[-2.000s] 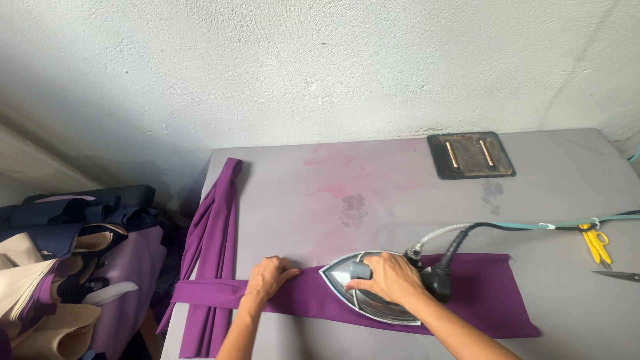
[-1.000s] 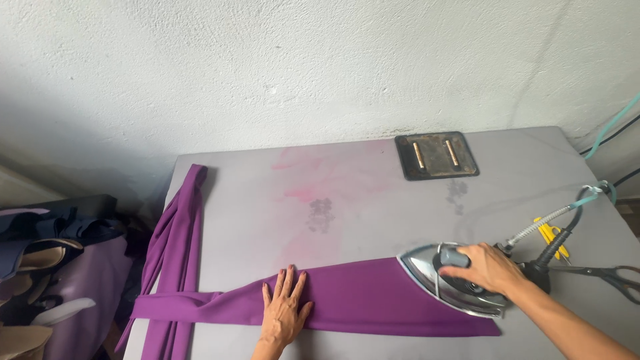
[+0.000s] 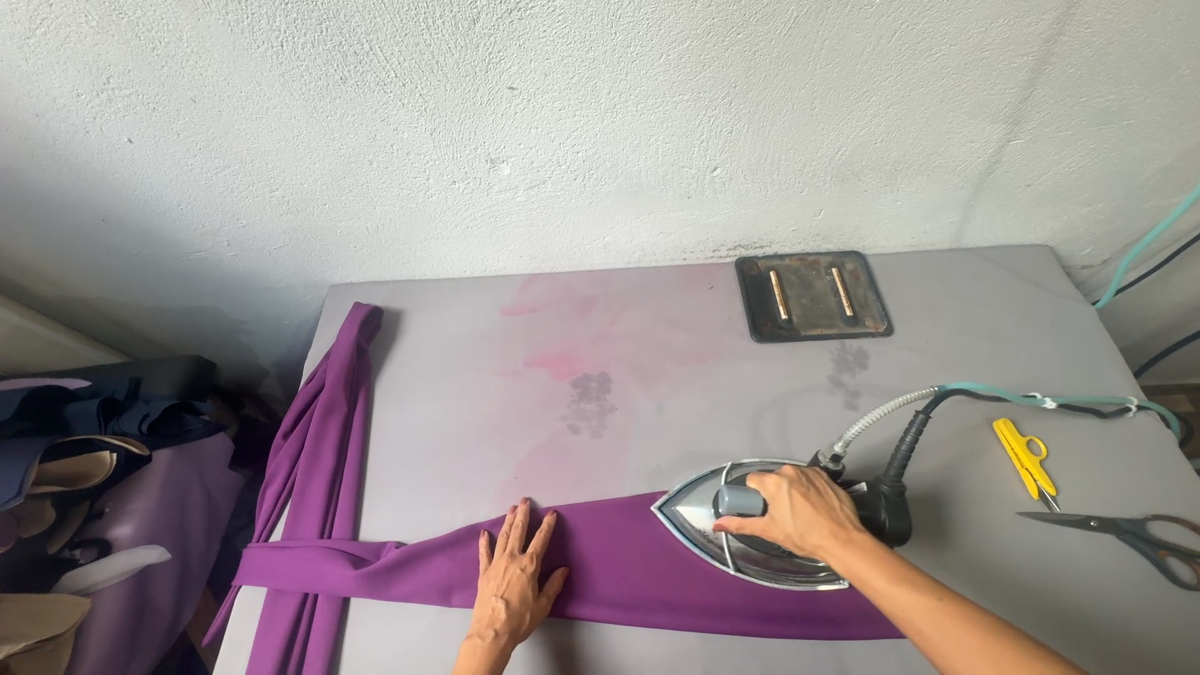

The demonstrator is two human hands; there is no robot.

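Purple fabric (image 3: 609,562) lies across the near part of the grey padded ironing table (image 3: 450,422). My left hand (image 3: 516,581) rests flat on it with the fingers spread, left of the iron. My right hand (image 3: 797,511) grips the handle of a steam iron (image 3: 694,516), whose soleplate is on the fabric with its tip pointing left. A hose and a cable run from the iron's rear to the right. At the left, the fabric's narrower end crosses over a folded purple strip (image 3: 323,469) that lies along the table's left side.
A dark metal iron rest (image 3: 814,296) lies near the wall (image 3: 562,141). Yellow thread snips (image 3: 1025,459) and black-handled scissors (image 3: 1125,534) lie at the right. Piled fabric pieces (image 3: 103,506) stand left of the table. A teal hose (image 3: 1148,244) hangs at the right edge.
My left hand has gone from gripping the fabric's edge to lying flat on it. Since one second ago the iron, in my right hand, has moved left along the fabric, closer to my left hand.
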